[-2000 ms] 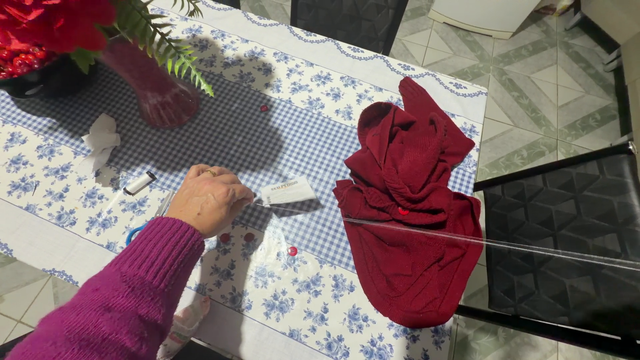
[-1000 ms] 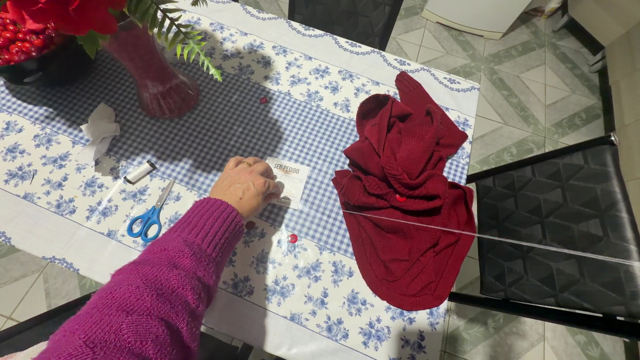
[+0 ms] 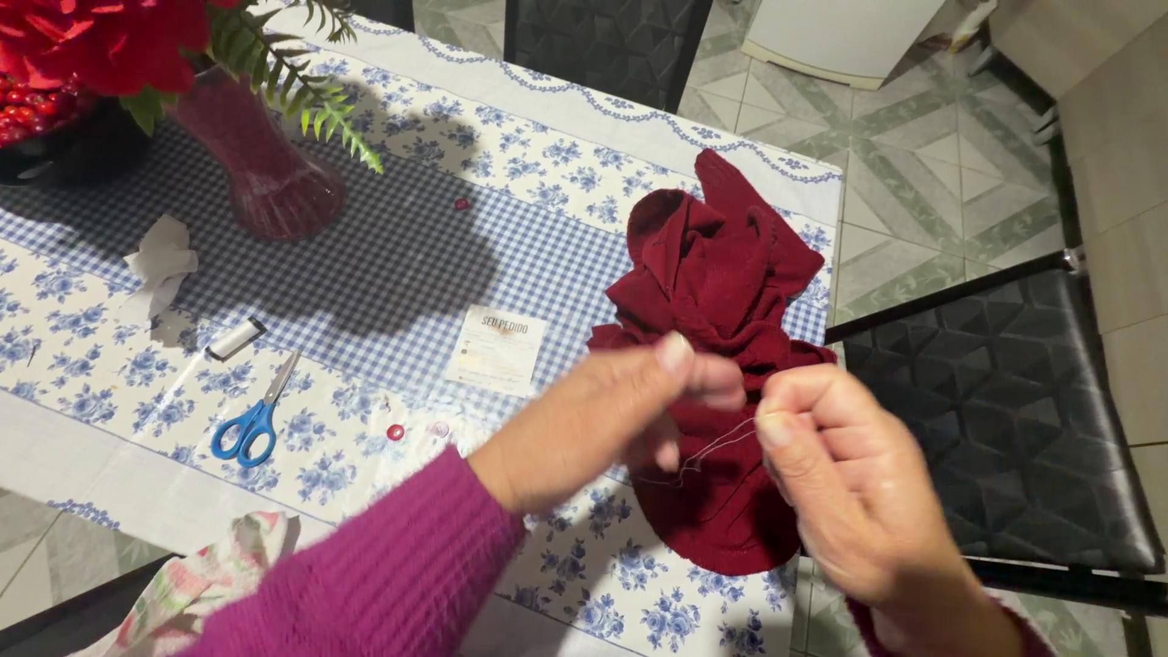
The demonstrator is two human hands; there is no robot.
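A dark red knitted garment [image 3: 721, 265] lies bunched near the table's right end. Above its lower part, my right hand [image 3: 849, 484] pinches a pale thread [image 3: 721, 444] between thumb and forefinger; whether a needle is in the pinch cannot be seen. My left hand [image 3: 611, 420], blurred, is held just left of it with thumb and fingers apart. To the left lie blue-handled scissors [image 3: 251, 424], a spool of white thread [image 3: 235, 338] and a small printed card [image 3: 497, 349]. A red button [image 3: 395, 432] and a paler button [image 3: 440, 429] rest below the card, another red button [image 3: 462, 203] above it.
A pink glass vase [image 3: 283, 173] with red flowers and fern leaves stands at the upper left, beside a black bowl of red berries [image 3: 41, 114]. Crumpled white paper [image 3: 164, 260] lies nearby. Black chairs [image 3: 995, 438] border the table; a floral cloth [image 3: 228, 566] hangs at the lower left.
My left hand has left the card and moved right, over the garment. My right hand has come into view holding thread. The long thread stretched toward the right is no longer seen.
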